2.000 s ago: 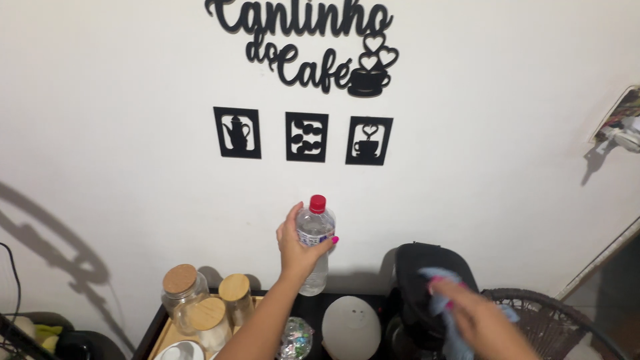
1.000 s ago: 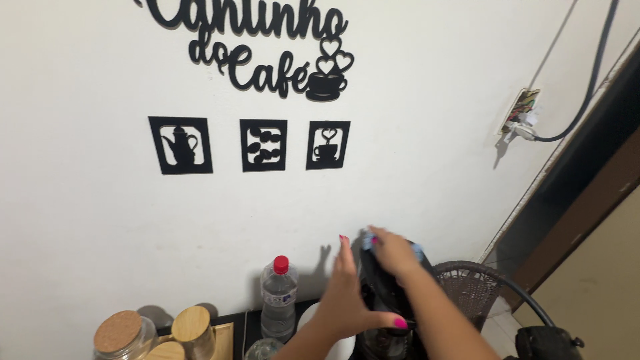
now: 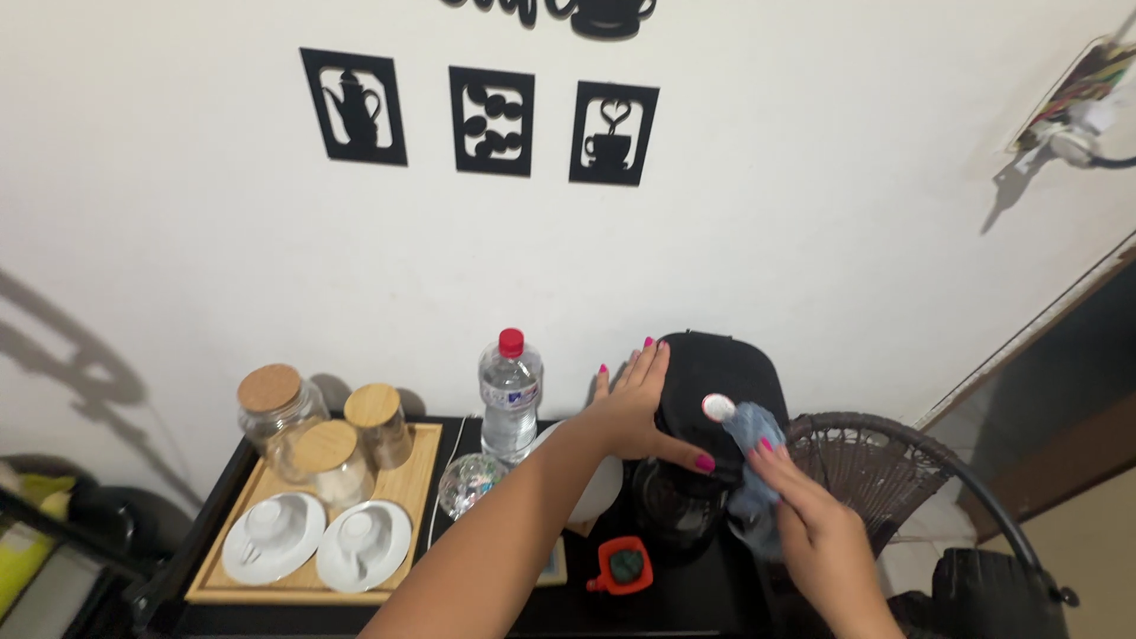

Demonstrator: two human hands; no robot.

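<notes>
A black drip coffee maker (image 3: pixel 723 368) with a glass carafe (image 3: pixel 676 506) stands against the wall at the right end of a black table. My left hand (image 3: pixel 641 413) lies spread against its left side, thumb at the front below the lid, holding nothing. My right hand (image 3: pixel 812 510) grips a blue cloth (image 3: pixel 753 435) against the machine's front right edge, beside a round white sticker (image 3: pixel 718 407) on the lid. A clear plastic bottle with a red cap (image 3: pixel 510 399) stands left of my left hand. A red cup-shaped pot (image 3: pixel 625 565) sits before the carafe.
A bamboo tray (image 3: pixel 426 488) on the left holds several lidded glass jars (image 3: pixel 333 457) and white cups on saucers (image 3: pixel 364 546). A glass bowl (image 3: pixel 470 485) and a white rounded object (image 3: pixel 603 488) stand mid-table. A woven chair (image 3: pixel 879 461) is at the right. An outlet (image 3: pixel 1074 115) has a plug in it.
My left hand has let go of the bottle, held two seconds ago, and moved right to the coffee maker. The bottle stands on the table. My right hand still holds the cloth at the machine.
</notes>
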